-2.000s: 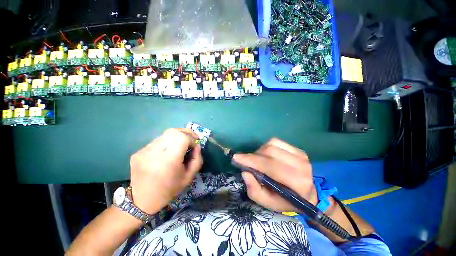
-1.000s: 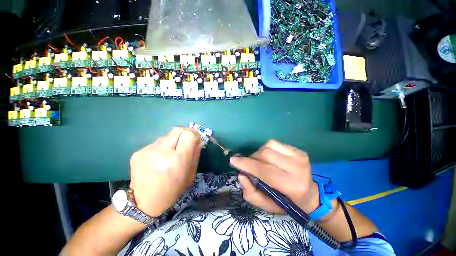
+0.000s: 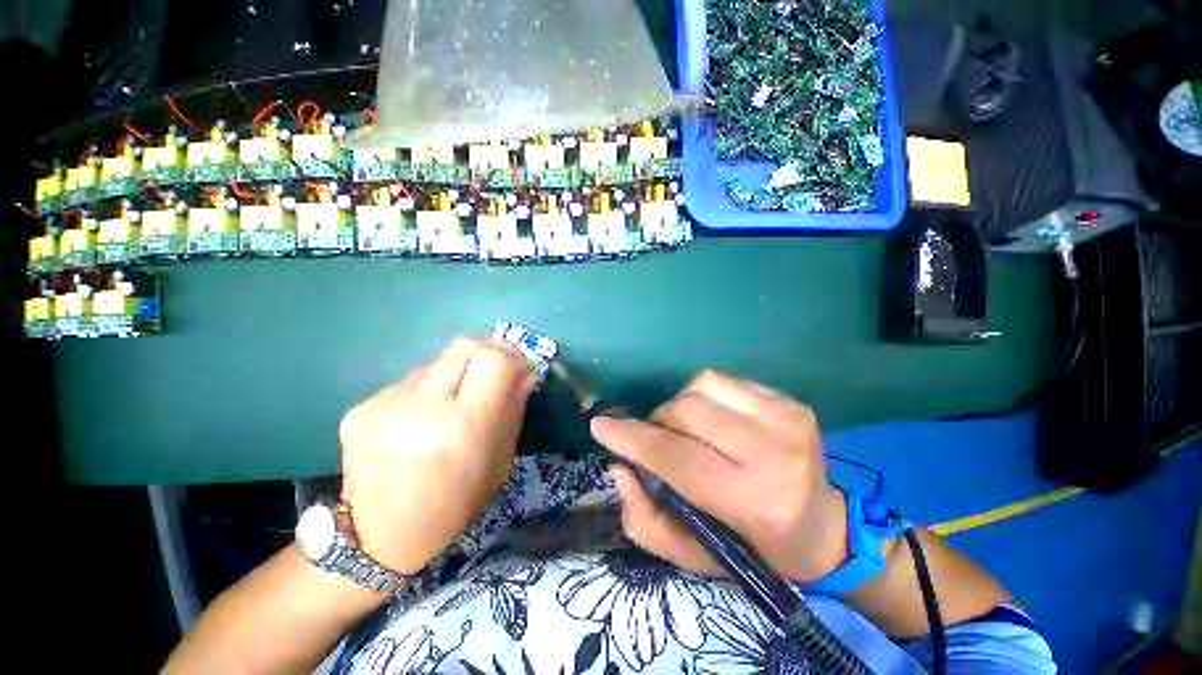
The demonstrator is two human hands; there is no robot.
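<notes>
My left hand (image 3: 435, 455) holds a small white-blue circuit board (image 3: 529, 346) in its fingertips above the green mat; the fingers hide its left end. My right hand (image 3: 725, 481) grips a black soldering iron (image 3: 718, 538) like a pen. The iron's thin metal tip points up and left and meets the lower right edge of the board, or is very close to it; I cannot tell if they touch.
Rows of populated boards (image 3: 323, 227) line the back of the green mat (image 3: 290, 382). A clear hood (image 3: 521, 66) hangs above them. A blue bin (image 3: 791, 220) of small boards, a yellow sponge (image 3: 937, 172) and a black iron stand (image 3: 933, 284) are at the right.
The soldering iron's handle has become steeper and my right fingers have shifted slightly left. The board stays almost in place in my left hand. The background has shifted slightly with the camera.
</notes>
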